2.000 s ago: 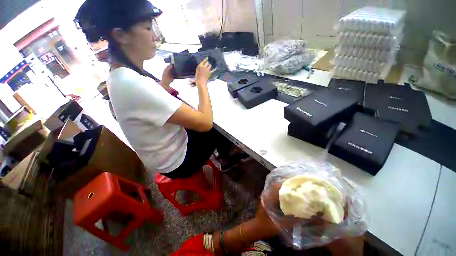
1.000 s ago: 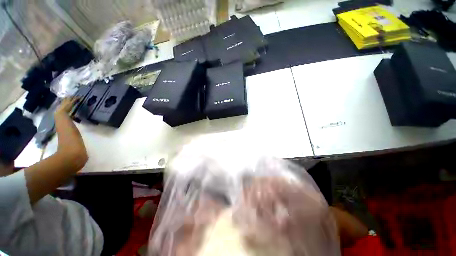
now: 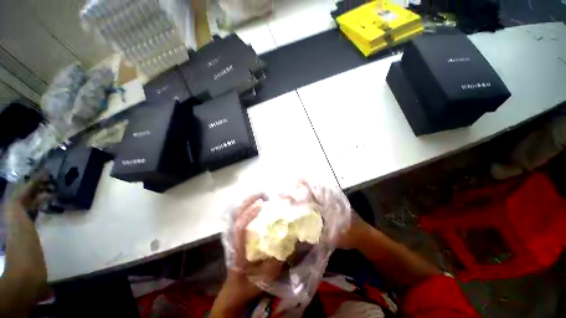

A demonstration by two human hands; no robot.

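Observation:
A pale steamed bun (image 3: 283,231) with a torn, uneven surface sits in a clear plastic bag (image 3: 300,281) low in the middle of the view, in front of the table's near edge. My left hand (image 3: 247,268) holds it from the left. My right hand (image 3: 332,223) holds it from the right, its fingers partly behind the crinkled bag. Both hands are partly covered by the bag.
Closed black gift boxes (image 3: 222,131) stand on the white table (image 3: 291,143), with more boxes (image 3: 444,81) at the right. Yellow sleeves (image 3: 380,26) lie behind. A co-worker's arm (image 3: 23,242) reaches in at left. A red stool (image 3: 496,223) is below right.
The view has turned right from the co-worker to the table. The bun, close and blurred at the bottom a second ago, is now lower and farther from the camera, with both hands visible around it.

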